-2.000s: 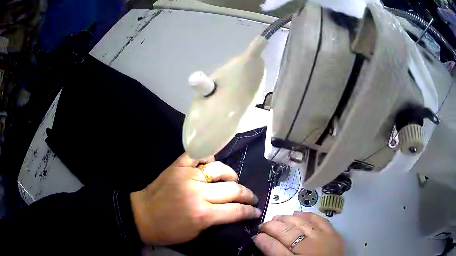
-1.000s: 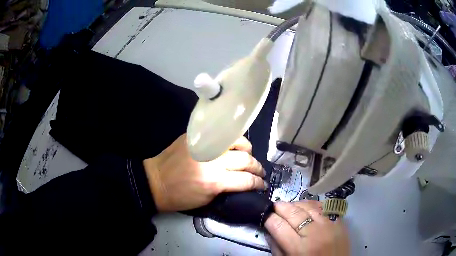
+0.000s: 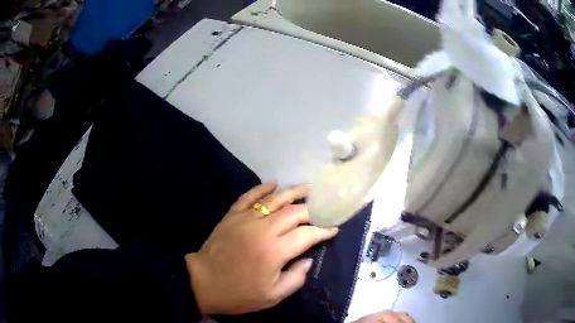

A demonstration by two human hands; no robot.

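The dark garment piece (image 3: 167, 167) lies across the left of the white machine table, and its stitched edge runs beside the presser foot (image 3: 380, 247). My left hand (image 3: 261, 252), with a yellow ring, lies palm down on the cloth, fingers spread and pointing toward the machine; the lamp shade partly covers the fingertips. My right hand (image 3: 384, 317) is mostly cut off by the bottom edge; only some knuckles show, below the needle area, so its grip is hidden. The needle cannot be made out.
The cream machine head (image 3: 466, 158), tied with white cloth, stands at right and is blurred. The lamp shade (image 3: 353, 183) hangs over the cloth's edge. A cream trough (image 3: 365, 31) is behind the white table (image 3: 277, 94). Scraps lie at far left.
The view has shifted, so the machine sits further right. My left hand has its fingers more spread on the cloth. My right hand has dropped mostly out of the picture. The stitched edge lies flatter.
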